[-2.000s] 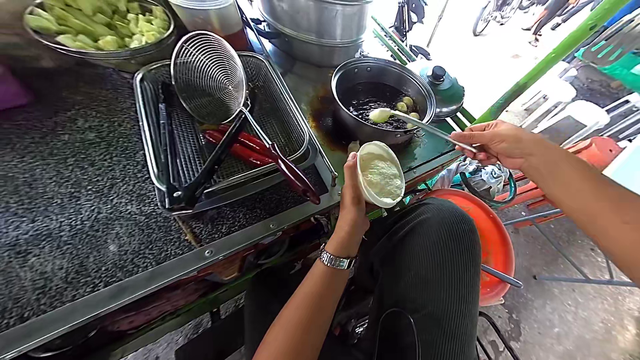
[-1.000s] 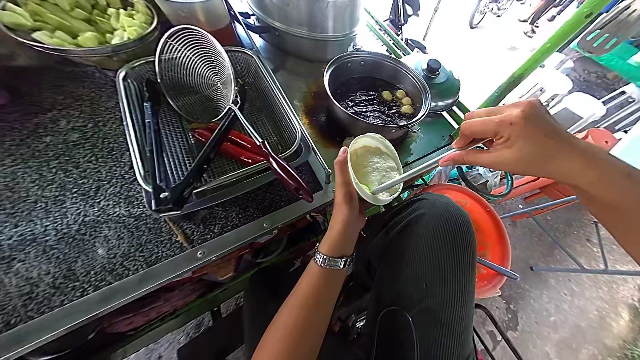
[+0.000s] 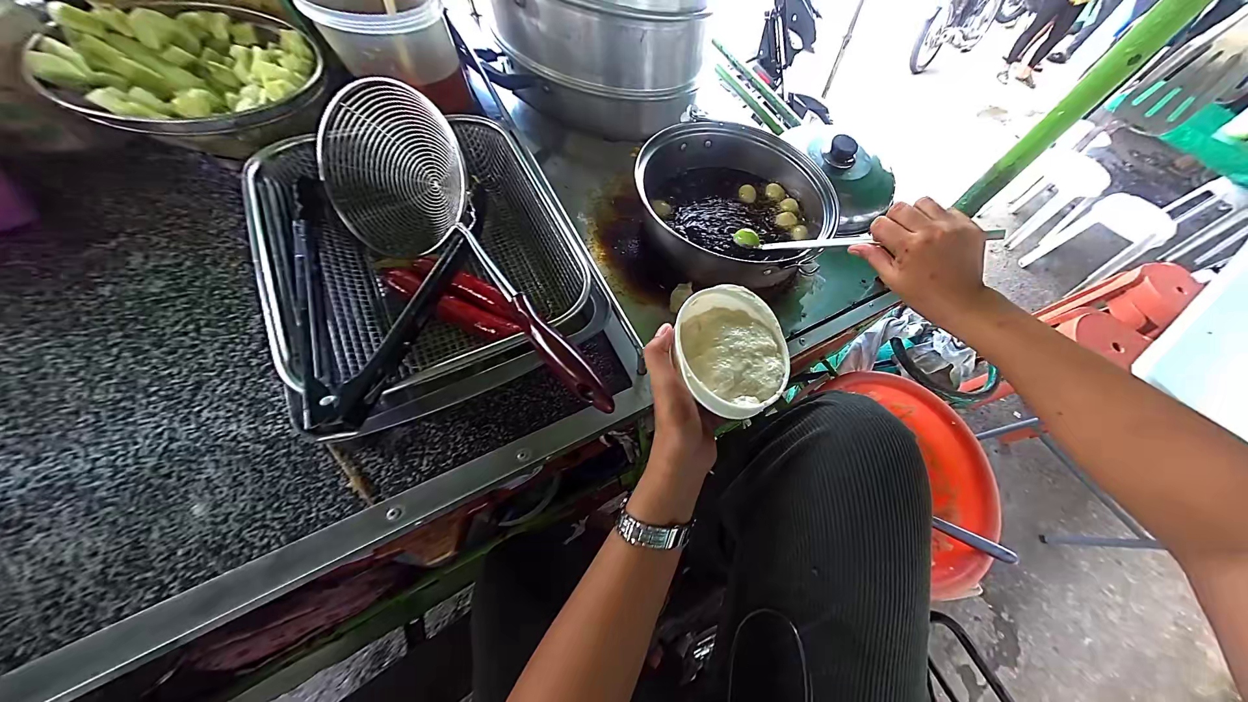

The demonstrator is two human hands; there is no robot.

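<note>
My left hand (image 3: 680,414) holds a white cup of pale batter (image 3: 733,351), its mouth tipped toward me, just in front of the pot. In my right hand (image 3: 926,255) is a long-handled metal spoon (image 3: 819,243), whose handle crosses the rim of a steel pot (image 3: 822,185). The spoon's tip is inside the pot at the dark oil (image 3: 710,205), with a green piece (image 3: 746,238) at its end; whether that is the spoon's bowl or food, I cannot tell. Several pale round balls (image 3: 788,207) float in the oil.
A wire basket tray (image 3: 263,263) to the left holds a spider strainer (image 3: 390,166), black tongs (image 3: 390,341) and red-handled tools (image 3: 463,292). Behind are a bowl of cut green produce (image 3: 234,125), a plastic tub (image 3: 380,44) and a steamer (image 3: 604,58). A glass lid (image 3: 853,180) lies beyond the pot.
The spoon was over the pot, then in the cup, and is now back inside the pot. More balls show in the oil than a second ago. My left hand still holds the cup.
</note>
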